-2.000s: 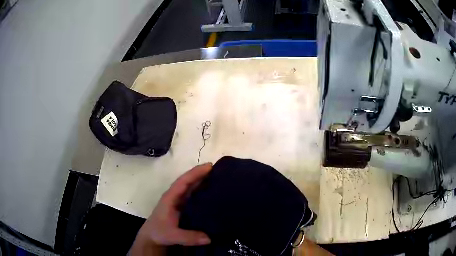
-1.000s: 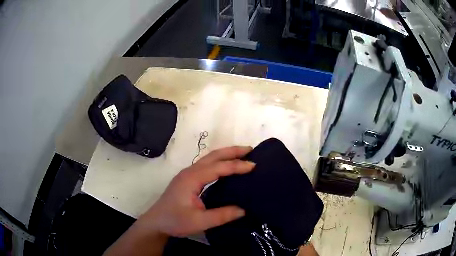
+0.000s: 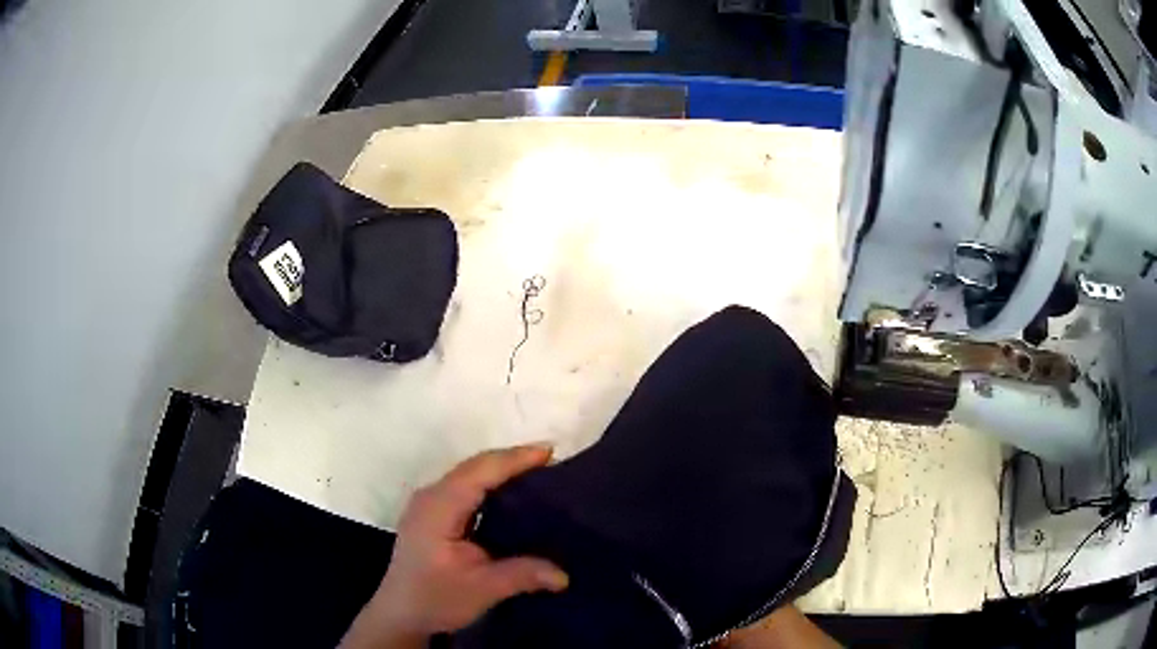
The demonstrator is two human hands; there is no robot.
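Observation:
A black fabric bag body (image 3: 711, 444) is held over the near edge of the table, its rounded end pointing away from me. A silver zip line (image 3: 818, 558) curves along its right edge, and a short silver zip piece (image 3: 662, 606) shows near the bottom. My left hand (image 3: 463, 552) pinches the left side of the bag between thumb and fingers. My right hand (image 3: 777, 630) is at the bottom edge under the bag; only a small part shows and its fingers are hidden.
A finished black bag (image 3: 393, 273) with a white label lies at the left on the cream table (image 3: 609, 228). A loose dark thread (image 3: 522, 332) lies mid-table. A sewing machine (image 3: 945, 178) with its cylinder arm (image 3: 1034, 406) stands at right. Black fabric (image 3: 286, 564) lies at the near left.
The bag body has been opened out and reaches farther up and right. My left hand has moved down and left to its lower left side. The view has shifted.

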